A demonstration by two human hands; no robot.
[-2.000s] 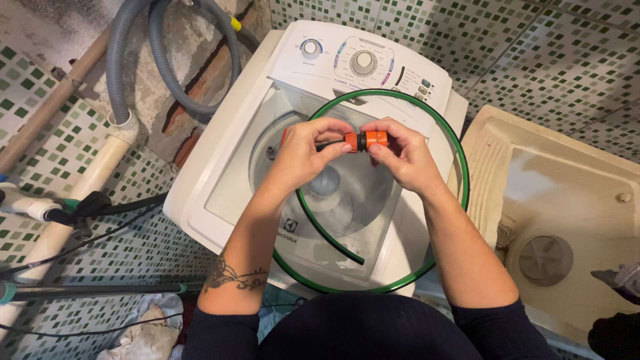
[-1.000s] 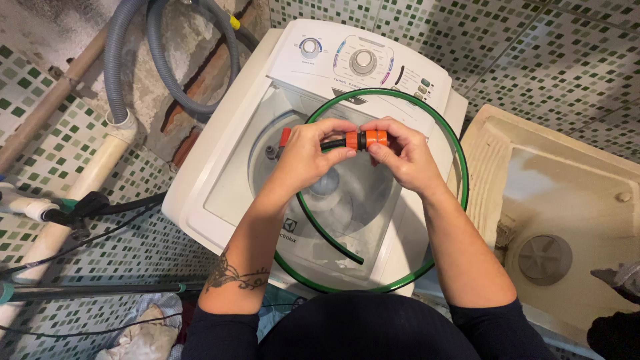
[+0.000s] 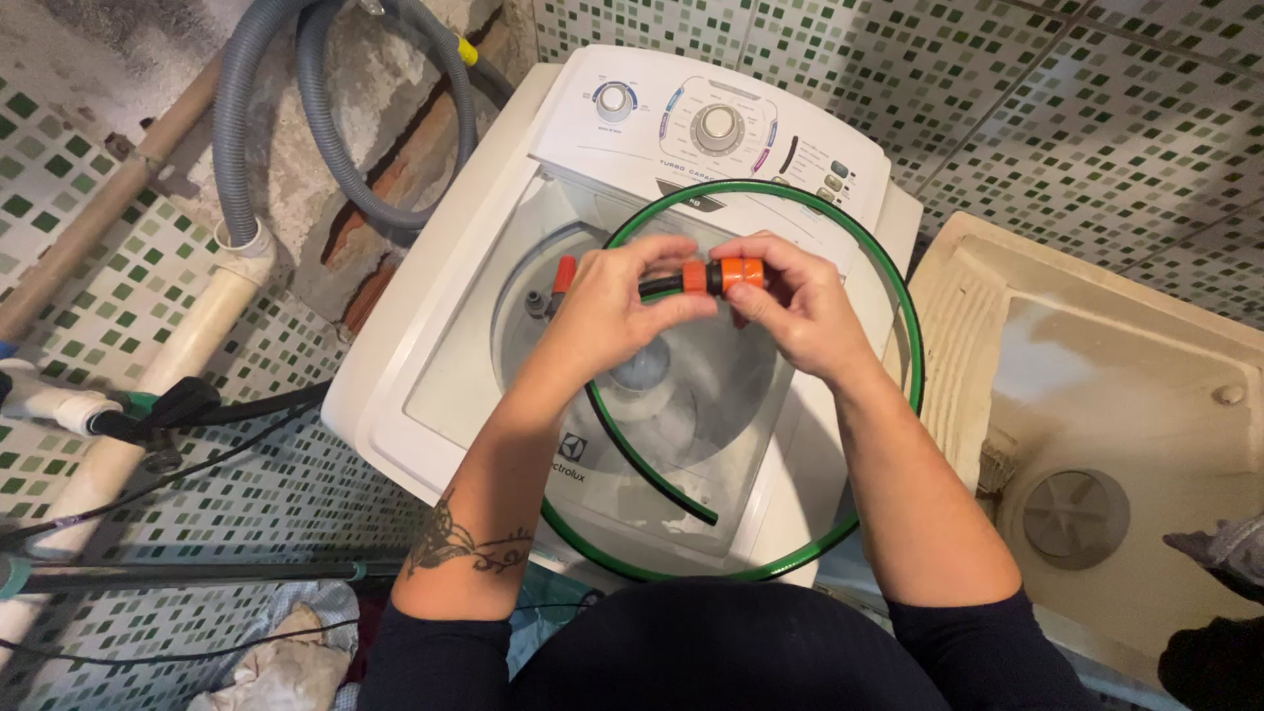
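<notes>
Above the transparent lid of a white Electrolux washing machine [image 3: 464, 326], my right hand [image 3: 800, 301] grips an orange and black hose connector [image 3: 741, 274]. My left hand [image 3: 632, 301] is at the connector's left part and the dark hose end, its thumb and index finger spread around them; firm contact cannot be told. A green hose [image 3: 913, 336] loops round below my hands, with its cut end over the lid. A red and grey fitting [image 3: 564, 276] shows just left of my left hand, partly hidden by it.
A stained laundry sink [image 3: 1136, 425] stands at the right. Grey corrugated hoses [image 3: 232, 148] hang at the upper left, one entering a cream pipe [image 3: 197, 326]. A valve [image 3: 183, 403] and black cables are at the left, above cloths [image 3: 286, 662].
My left fingers have loosened and spread around the connector's left part. My right hand keeps its hold. The red fitting by my left hand shows more than two seconds ago.
</notes>
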